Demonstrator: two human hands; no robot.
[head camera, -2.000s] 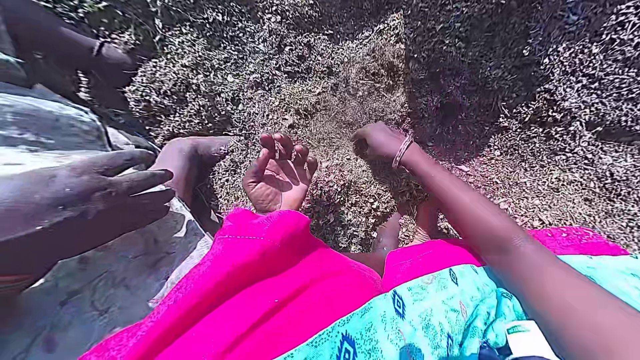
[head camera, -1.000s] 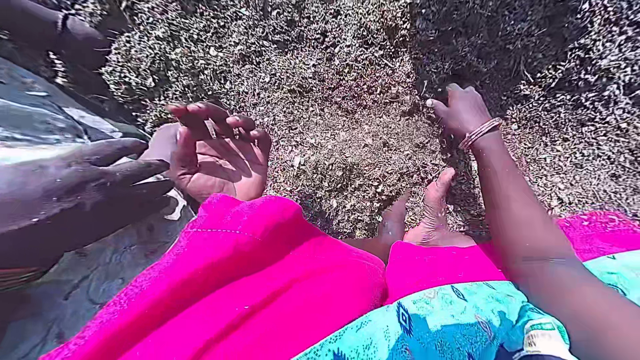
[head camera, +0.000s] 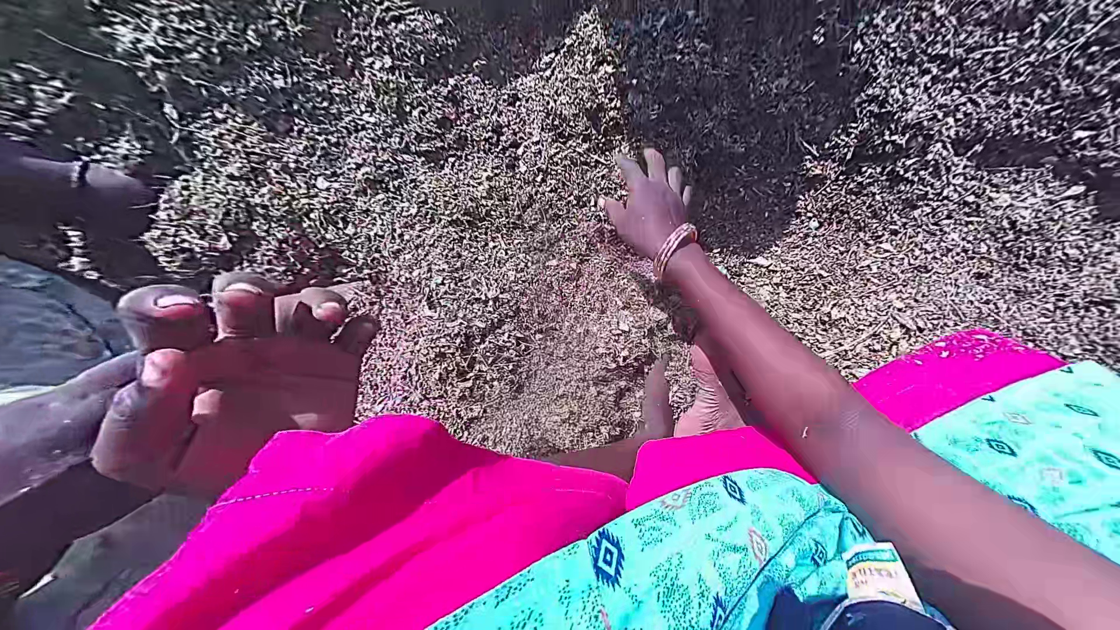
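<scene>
My left hand (head camera: 245, 376) is at the left, palm turned up and fingers partly curled, beside the pink cloth (head camera: 394, 516) over my lap; nothing is plainly visible in it. Out in front, my right hand (head camera: 649, 206), with bangles on its wrist, reaches over a heap of dry, crumbled plant matter (head camera: 525, 201). Its fingers are spread at the surface of the heap, and no object shows in its grasp. Part of a bare foot (head camera: 707, 398) is visible below my right forearm.
Another person's hand (head camera: 52, 420) is close behind my left hand. A further dark limb with a band (head camera: 79, 188) is at the left edge. Leafy plant matter (head camera: 962, 227) covers the ground on the right. Turquoise patterned cloth (head camera: 682, 542) lies near me.
My right hand has spread its fingers, which were bent over the plant matter before. My left hand appears larger and lower in view. The view has shifted.
</scene>
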